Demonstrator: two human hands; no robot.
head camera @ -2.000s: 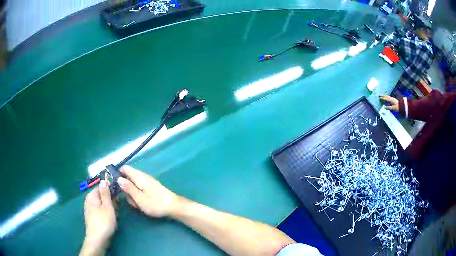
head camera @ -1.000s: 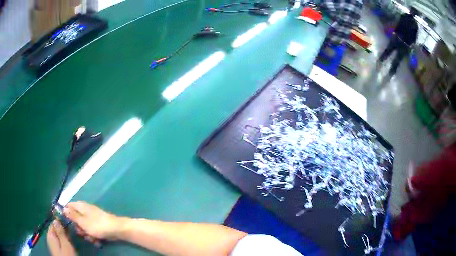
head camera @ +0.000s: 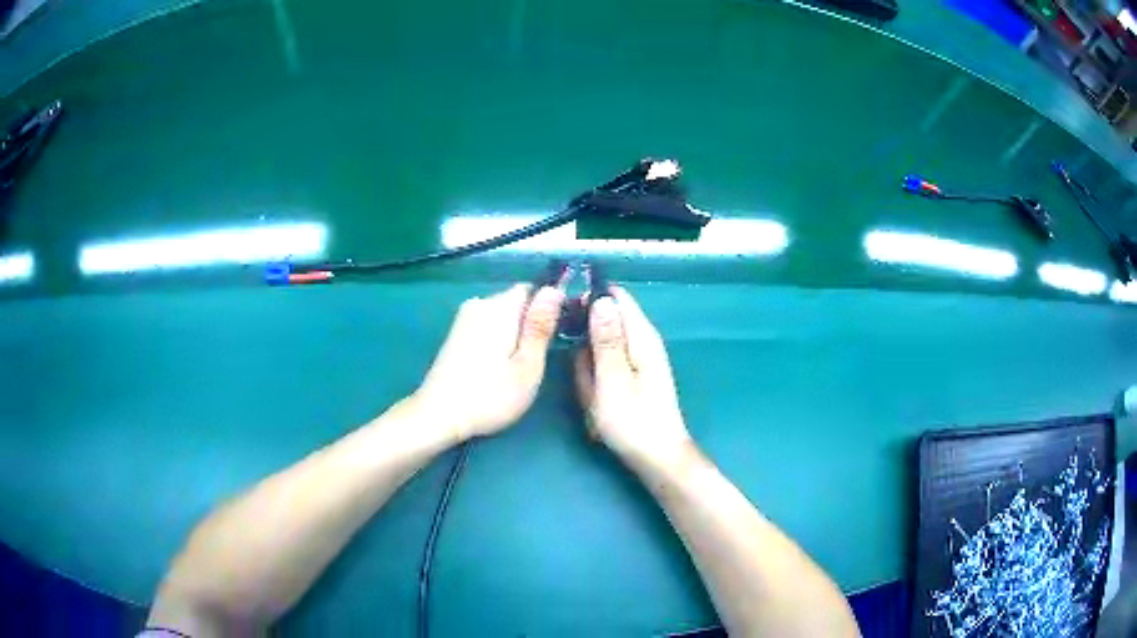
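Note:
My left hand (head camera: 496, 361) and my right hand (head camera: 633, 374) hold a black battery clamp (head camera: 574, 314) between them at the centre, one hand on each side. Reddish and silvery bits show between my thumbs; most of the clamp is hidden by my fingers. A thin black cable (head camera: 433, 536) runs from under my left hand down to the bottom edge. Beyond my hands another black clamp (head camera: 642, 206) lies on the green belt, its lead running left to a blue connector (head camera: 278, 273) with a red part.
A black tray (head camera: 929, 523) heaped with silvery springs (head camera: 1022, 567) is at the lower right. Another clamp (head camera: 1032, 217) with a blue-ended lead lies at the right on the belt, with part of one more beyond. Dark clamps (head camera: 28, 140) lie at the far left.
The view has turned left, so the spring tray now sits at the lower right. My hands are side by side around the clamp, away from the other lead's blue connector.

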